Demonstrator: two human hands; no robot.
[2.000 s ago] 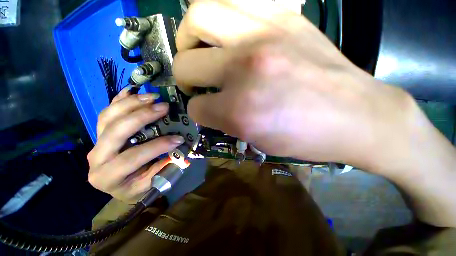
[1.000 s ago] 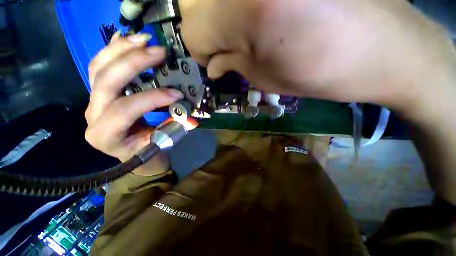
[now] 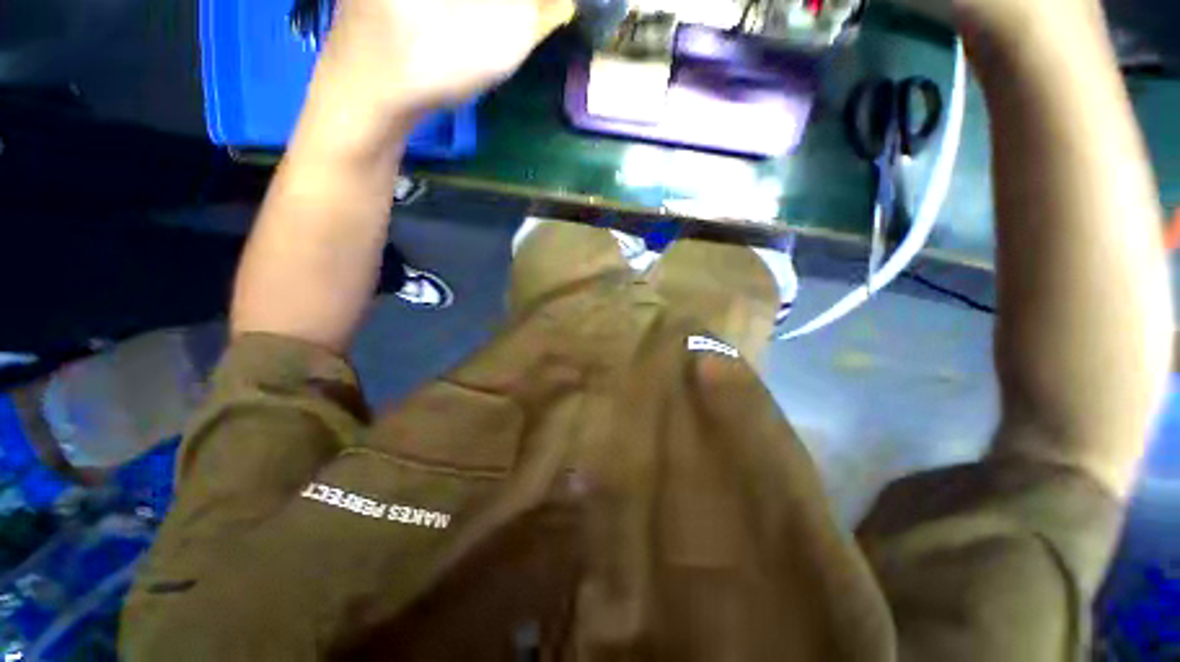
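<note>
The machine stands at the top edge of the view on a purple base plate, its upper part cut off. My left hand is at the top, left of the machine, blurred and cut off by the edge. Its fingertips reach toward a dark blurred part; whether they hold it I cannot tell. My right forearm reaches up at the right, and my right hand is almost wholly beyond the top edge.
A blue tray with dark wires is at the upper left. Scissors and a white strip lie right of the base plate, the strip hanging over the edge of the green bench. Another person's shoe shows at left.
The view has shifted toward my lap, and the machine has moved to the top edge. The gooseneck lamp is out of view. My hands have moved apart, and my left hand has left the metal blocks.
</note>
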